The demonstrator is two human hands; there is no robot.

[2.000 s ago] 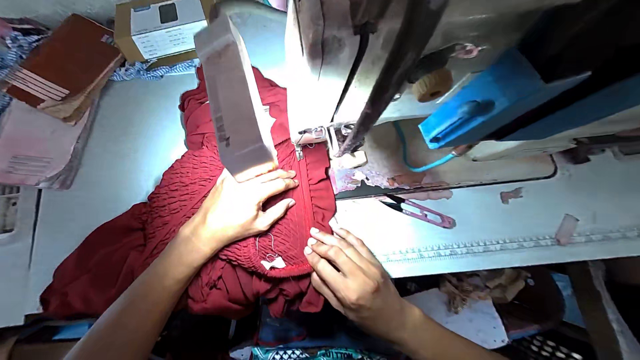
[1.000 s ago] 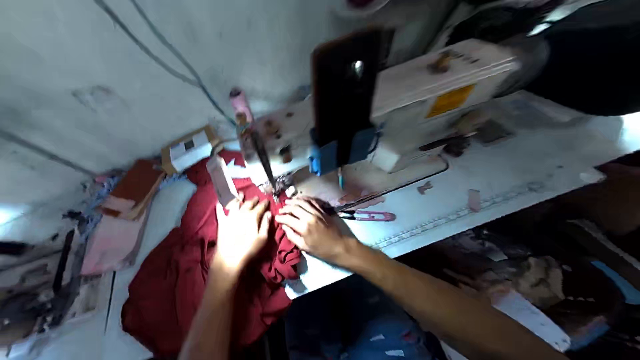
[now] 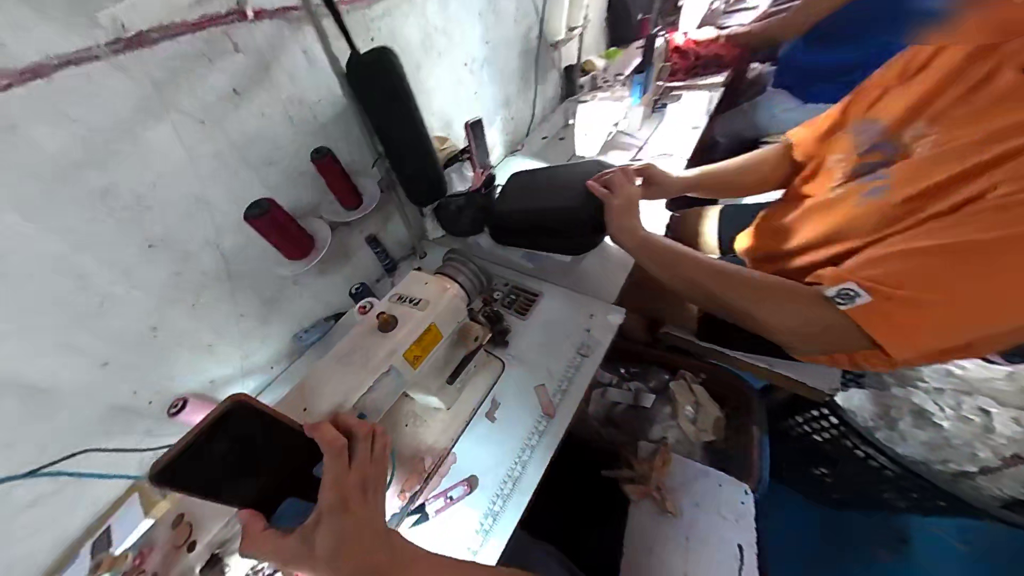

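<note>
My right hand (image 3: 344,496) reaches in from the bottom and grips the right end of a dark smartphone (image 3: 240,452), its fingers on the upper edge and the thumb below. A blue holder shows partly beneath the phone. Just behind my fingers stands a white industrial sewing machine (image 3: 400,328) with a handwheel (image 3: 464,274) at its far end. Pink-handled thread snips (image 3: 450,498) lie on the white sewing table (image 3: 512,448), right of my hand. My left hand is out of view, and so is the dark red garment I was touching.
A person in an orange shirt (image 3: 928,208) stands at the right, both hands on a black case (image 3: 552,206). Dark red thread cones (image 3: 280,230) stand on wall-side holders. A bin of scraps (image 3: 680,400) and a black plastic basket (image 3: 840,448) sit beyond the table edge.
My right hand has left the dark red cloth and taken hold of the phone. The view has swung far right, bringing in the person in orange.
</note>
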